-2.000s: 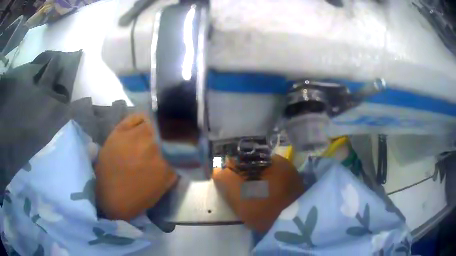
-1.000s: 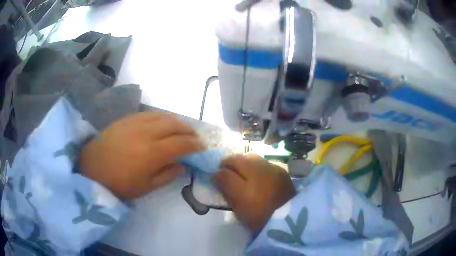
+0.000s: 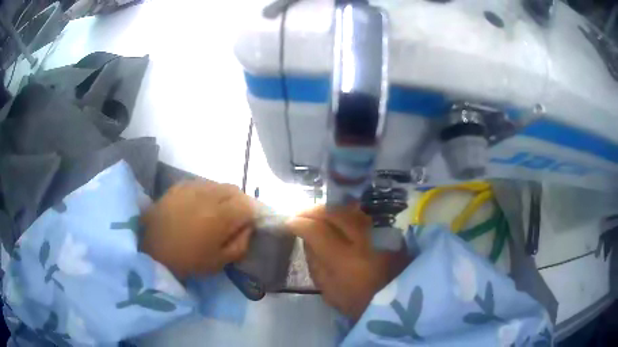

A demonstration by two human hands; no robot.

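My left hand [image 3: 198, 229] and my right hand [image 3: 347, 254] hold a small grey cut piece [image 3: 270, 259] between them, just in front of the needle area [image 3: 310, 183] of the sewing machine head [image 3: 420, 61]. The piece hangs down over the needle plate. The fingertips are blurred by glare. A light blue piece [image 3: 227, 301] lies below my left hand, by the sleeve. A chrome guard [image 3: 360, 74] stands in front of the head and partly covers the view behind my right hand.
A heap of grey cloth [image 3: 57, 129] lies on the white table [image 3: 190, 88] at the left. Scissors with yellow and green handles [image 3: 484, 220] lie right of my right hand. A narrow grey strip [image 3: 525, 271] and a dark slim tool [image 3: 534, 220] lie beside them.
The machine head sits further left in view than a second ago. The blue piece held between my hands then is now below my left hand, and a grey piece is between the hands.
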